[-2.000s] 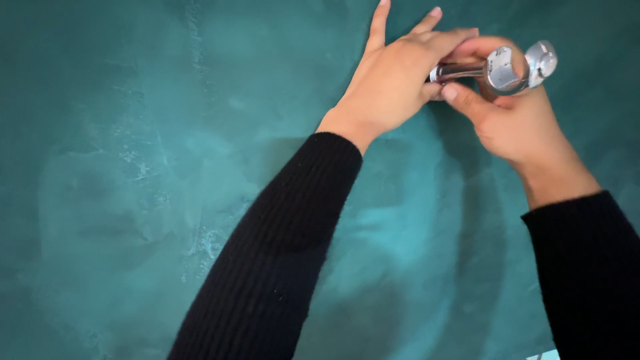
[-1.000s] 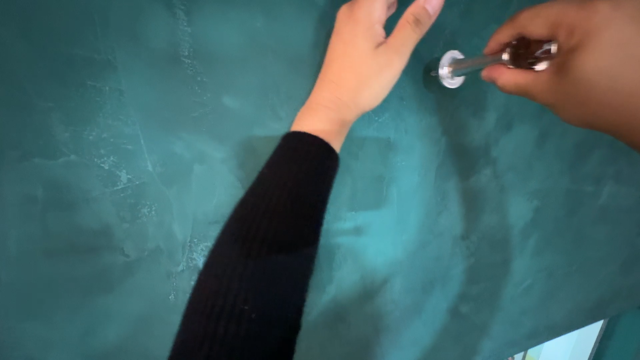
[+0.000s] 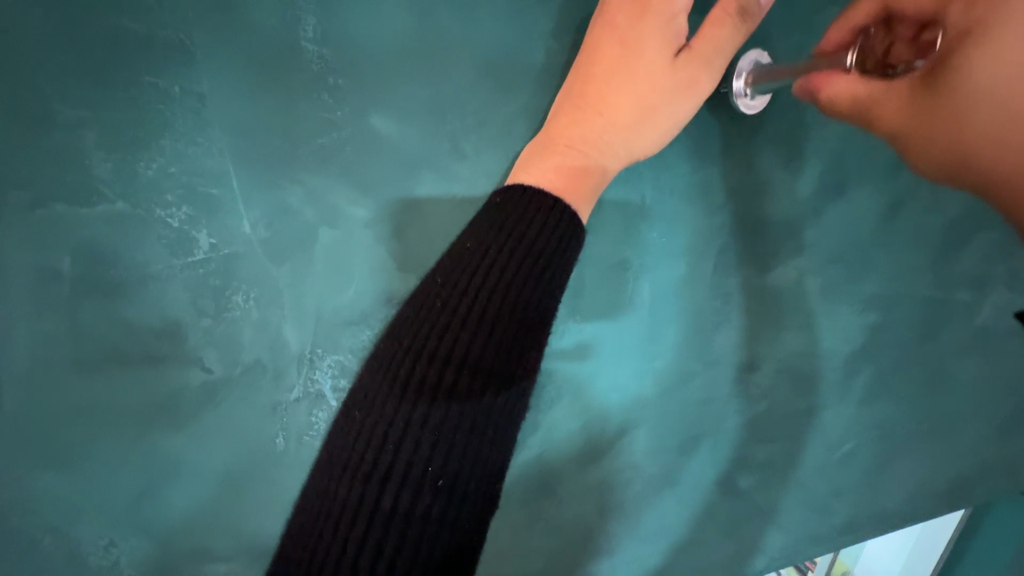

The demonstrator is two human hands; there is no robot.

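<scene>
A shiny metal fitting (image 3: 752, 81) has a round flange and a slim stem; its flange faces the green surface (image 3: 496, 120) near the top right. My right hand (image 3: 920, 104) pinches the stem between thumb and fingers, and a rounded, shiny part shows blurred inside the hand. My left hand (image 3: 632, 80) lies against or just over the surface, left of the flange, with its thumb spread from the fingers. The fingertips run out of view at the top. A black ribbed sleeve (image 3: 448, 360) covers the left forearm.
The green surface is scuffed, with pale scratches on its left part and shadows across it. At the bottom right, past its slanting edge, a bright pale area (image 3: 904, 552) shows with small coloured shapes.
Two seconds ago both hands met around the metal fitting; since then they have parted, and the fitting stays in my right hand, its flange now turned to the surface.
</scene>
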